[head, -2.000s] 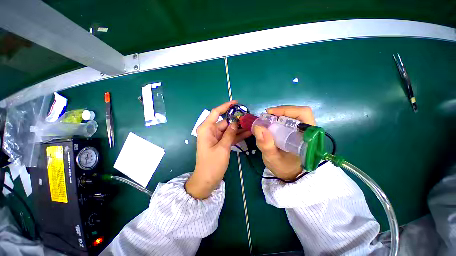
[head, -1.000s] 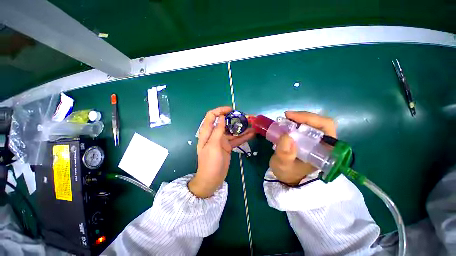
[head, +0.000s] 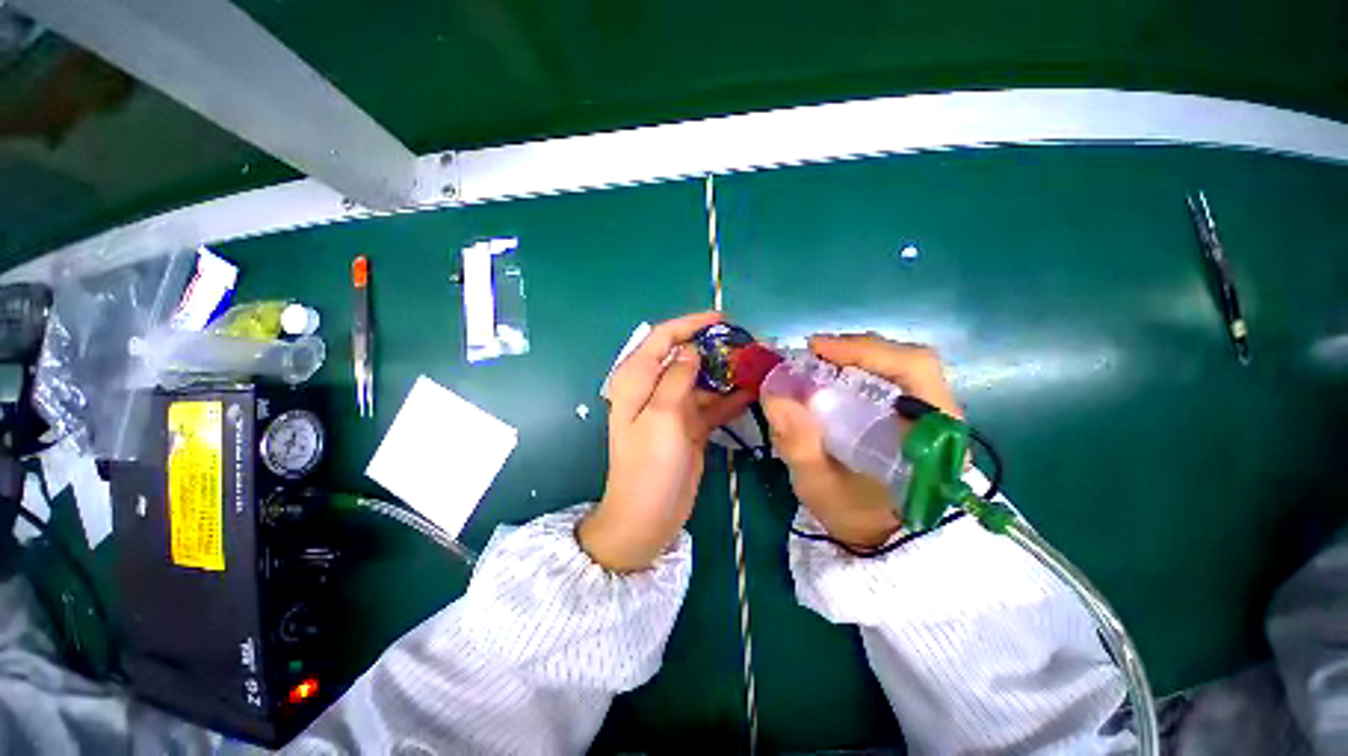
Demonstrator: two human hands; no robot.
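My left hand [head: 658, 443] holds a round black workpiece [head: 720, 355] with a shiny centre between thumb and fingers. My right hand [head: 846, 470] is wrapped around a clear dispensing syringe [head: 853, 420] with pinkish contents. The syringe's red tapered front [head: 751, 369] is at the workpiece's face; whether the tip touches it is hidden. A green adapter [head: 934, 470] caps the syringe's rear, with a clear air hose [head: 1072, 579] running down right. A thin black cable [head: 872, 550] loops around my right hand.
At left are a black dispenser controller [head: 222, 620], a clear plastic bag [head: 96, 355], orange-ended tweezers [head: 362, 332], a small clear bag [head: 495, 300] and a white paper square [head: 442, 454]. Dark tweezers [head: 1218, 278] lie far right. A metal shelf edge [head: 917, 121] crosses behind.
Since one second ago, the syringe has moved left and its red front has come back onto the workpiece. The workpiece face has turned toward the syringe. Both hands keep their holds.
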